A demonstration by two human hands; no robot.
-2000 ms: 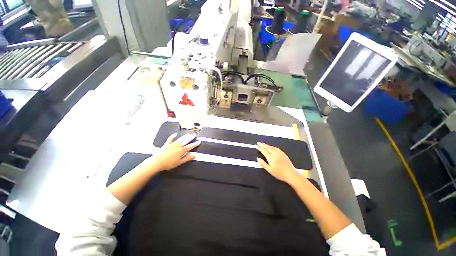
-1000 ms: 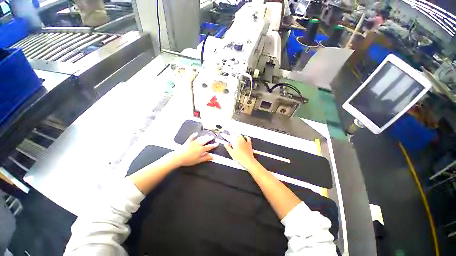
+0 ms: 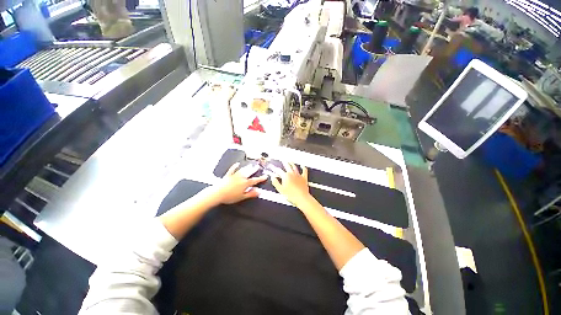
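Observation:
The large black fabric panel (image 3: 246, 258) covers the near table and hangs toward me. A narrow black strip piece (image 3: 363, 197) with a thin white line lies beyond it, under the sewing machine head (image 3: 261, 117). The white feed plate (image 3: 335, 164) shows as bands around the black pieces. My left hand (image 3: 237, 184) and my right hand (image 3: 291, 184) lie close together, palms down, on the strip just below the needle area. Their fingers are apart and press on the cloth. Small shiny or clear parts show at the fingertips, but I cannot tell their shape.
A white-framed screen (image 3: 472, 109) stands at the right. The clamp drive (image 3: 335, 125) with black hoses is right of the head. A roller conveyor (image 3: 80, 64) and a blue bin (image 3: 24, 117) are at the left. Dark thread cones (image 3: 379, 34) stand behind. A person is far back.
My right hand has moved left along the strip to beside my left hand, near the needle area. The view has shifted left. In the last second the hands have barely moved.

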